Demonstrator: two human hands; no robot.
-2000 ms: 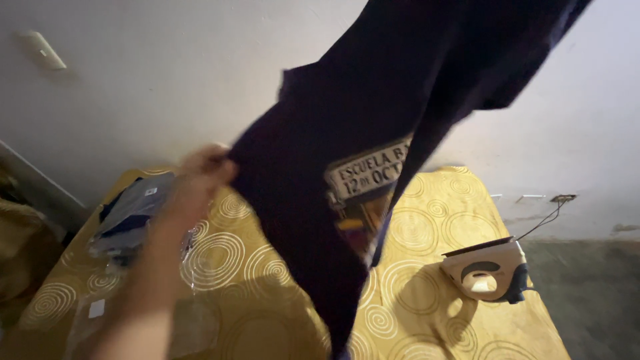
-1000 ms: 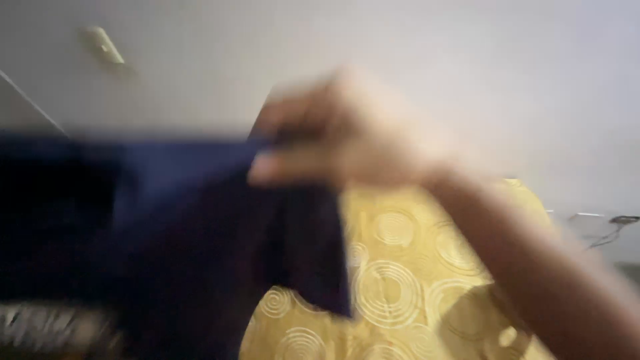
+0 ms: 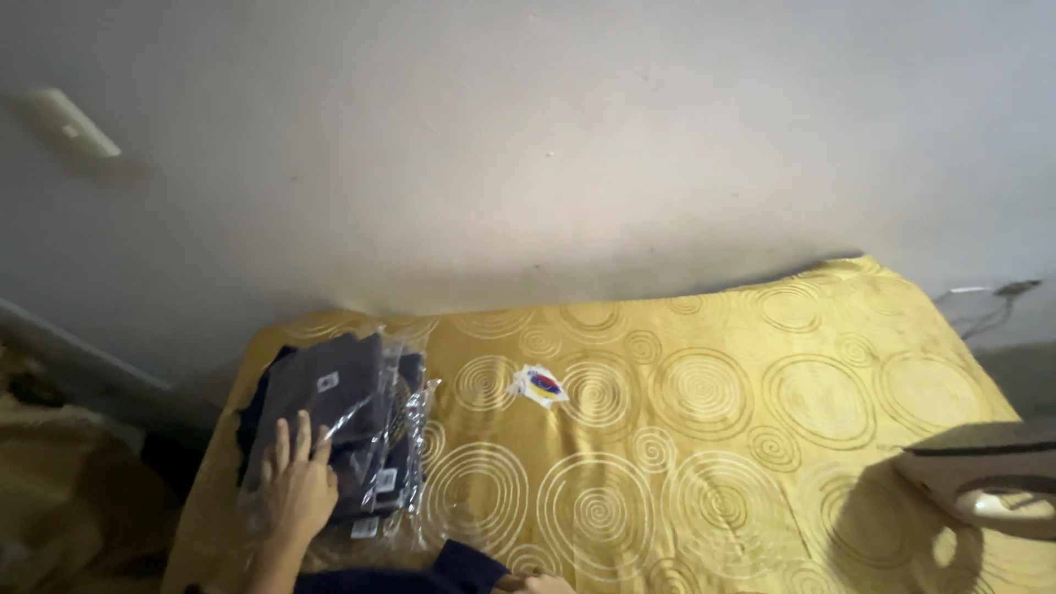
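Observation:
My left hand lies with spread fingers on a stack of dark folded garments in clear plastic bags, at the left of the table. Small white labels show on the bags. At the bottom edge my right hand, partly cut off by the frame, is closed on a navy blue cloth garment, most of which is out of view. A small white paper piece with yellow, blue and red print lies on the cloth beyond it.
A gold tablecloth with spiral circles covers the table, which stands against a pale wall. A box-like object with an oval opening stands at the right edge. Cables hang from a wall outlet. A white fixture is on the wall.
The navy garment, earlier held up in front of the camera, is now low at the bottom edge. My left hand now rests on the bagged stack. The colored paper piece has come into sight.

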